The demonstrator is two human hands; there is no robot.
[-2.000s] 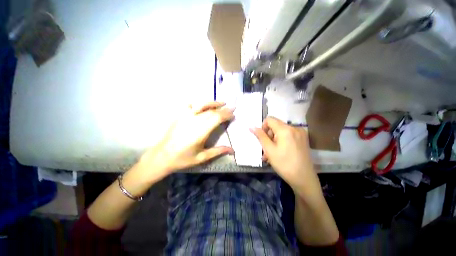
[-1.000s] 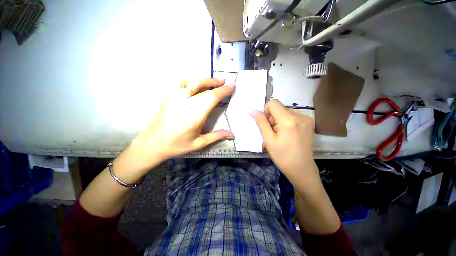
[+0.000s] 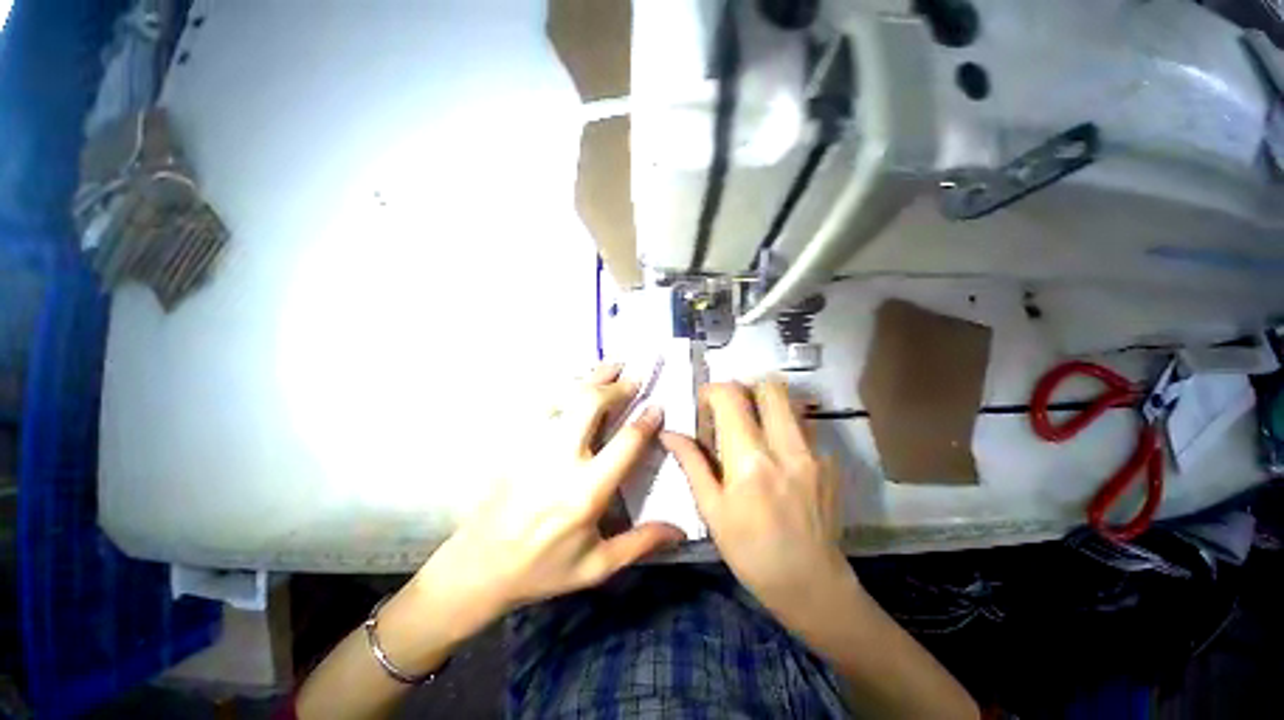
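Note:
A stiff white piece (image 3: 673,490) lies on the tabletop just in front of the presser foot and needle area (image 3: 707,312). My left hand (image 3: 556,506) rests on its left side, fingers spread and pressing it flat. My right hand (image 3: 768,492) rests on its right edge, fingertips close to the foot. A brown cut piece (image 3: 608,197) lies behind the plate, left of the machine head, with another brown piece (image 3: 594,45) beyond it. A single brown piece (image 3: 925,394) lies right of my right hand. The needle tip is too small to tell.
The machine head (image 3: 901,127) overhangs the back right. Red-handled scissors (image 3: 1157,408) lie at the right by white scraps (image 3: 1222,411). A tied brown bundle (image 3: 158,232) sits at the left edge, beside a blue crate (image 3: 85,549). A knurled screw (image 3: 800,352) stands right of the foot.
The view has shifted, showing more of the machine and bundle. The white piece is now closer to the foot. My right hand has flattened, its fingers reaching forward. A second brown piece shows behind.

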